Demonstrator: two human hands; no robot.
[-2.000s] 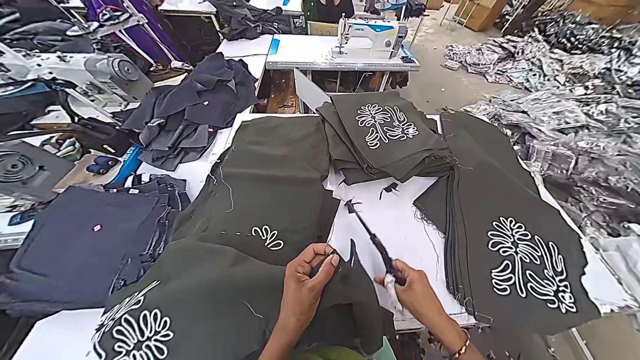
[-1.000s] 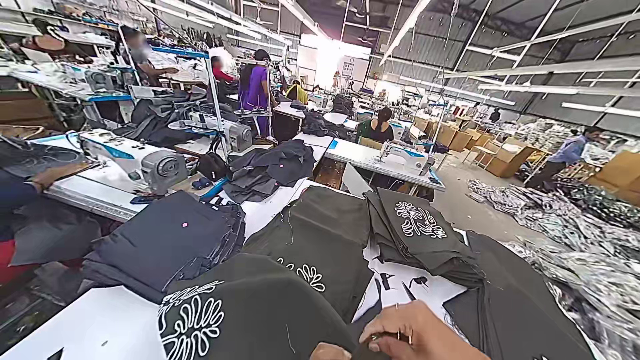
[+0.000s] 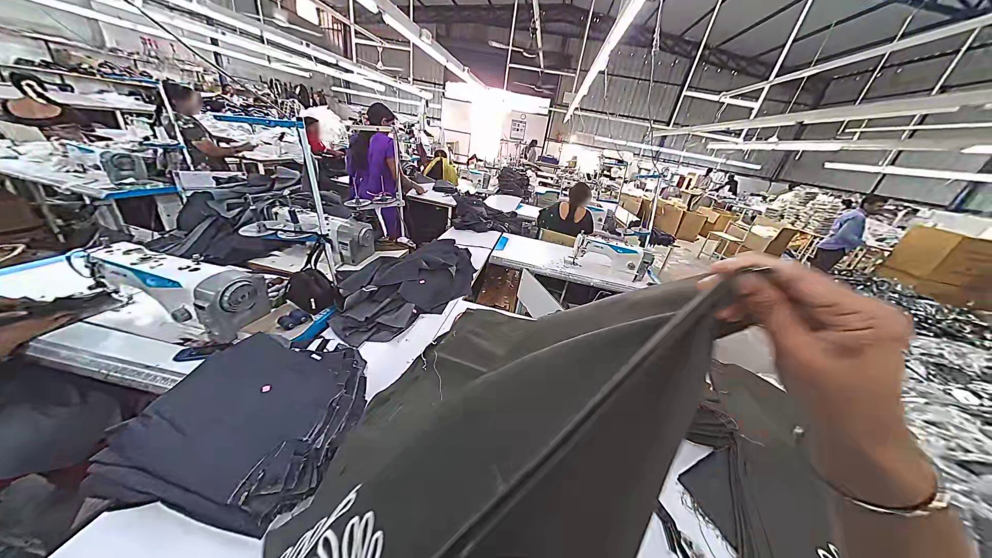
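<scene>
My right hand [image 3: 821, 349], with a bangle at its wrist, pinches the top corner of a dark olive fabric panel [image 3: 542, 395] and holds it raised. A seam or folded edge runs down the panel from my fingers, and white looped embroidery shows at its lower left. My left hand is out of the frame. Behind and below my right hand lies a stack of olive panels [image 3: 759, 465] with loose threads along its edges. The snips seen earlier cannot be made out now.
A stack of dark navy panels [image 3: 232, 426] lies at the left, near a sewing machine [image 3: 178, 287]. A dark fabric heap [image 3: 411, 287] sits beyond it. Another sewing machine [image 3: 612, 256] stands ahead, by a seated person [image 3: 570, 213]. Piled fabric [image 3: 945, 395] fills the right side.
The view has tilted up. My right hand has lifted a corner of the olive panel high above the table. My left hand, at the panel's edge before, has left the frame.
</scene>
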